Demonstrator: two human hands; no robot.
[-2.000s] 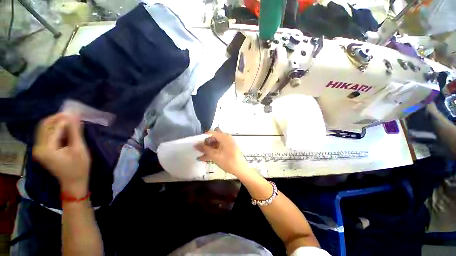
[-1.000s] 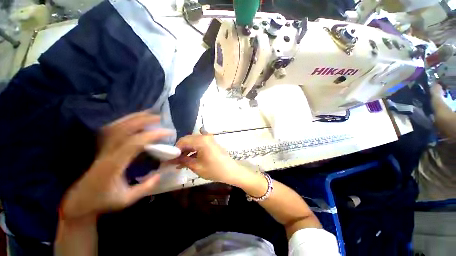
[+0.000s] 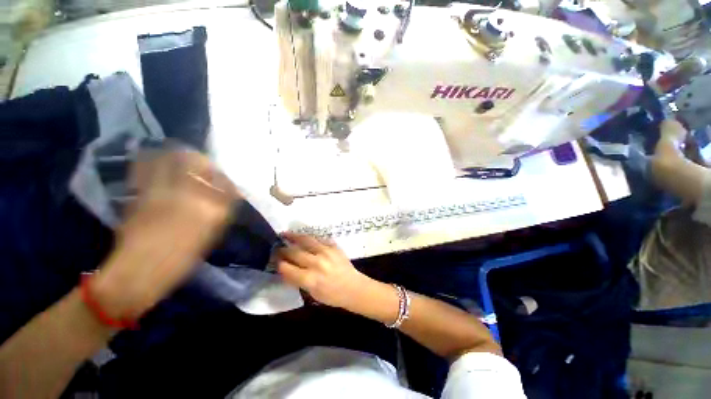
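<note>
The navy garment [image 3: 39,195] lies heaped at the left of the table and over its front edge, with grey panels [image 3: 123,105] showing. A navy strip of it [image 3: 175,86] lies on the table further back. My right hand [image 3: 316,269] pinches a dark edge of the garment at the table's front edge. My left hand [image 3: 175,206] is blurred over the garment, and its fingertips are unclear. The white piece [image 3: 269,298] hangs below my right hand beside a grey part. The sewing machine's needle area [image 3: 320,128] holds no garment that I can see.
The white HIKARI machine head [image 3: 468,93] spans the back. A white cloth [image 3: 405,156] lies under its arm. Measuring markings [image 3: 421,218] run along the table front. A blue basket [image 3: 483,280] with dark pieces stands below right. Another person's arm [image 3: 678,164] shows at the far right.
The garment has been shifted and turned, showing grey panels and a navy strip. The white piece has moved from between my hands to below my right hand. The view has shifted, with the machine further left.
</note>
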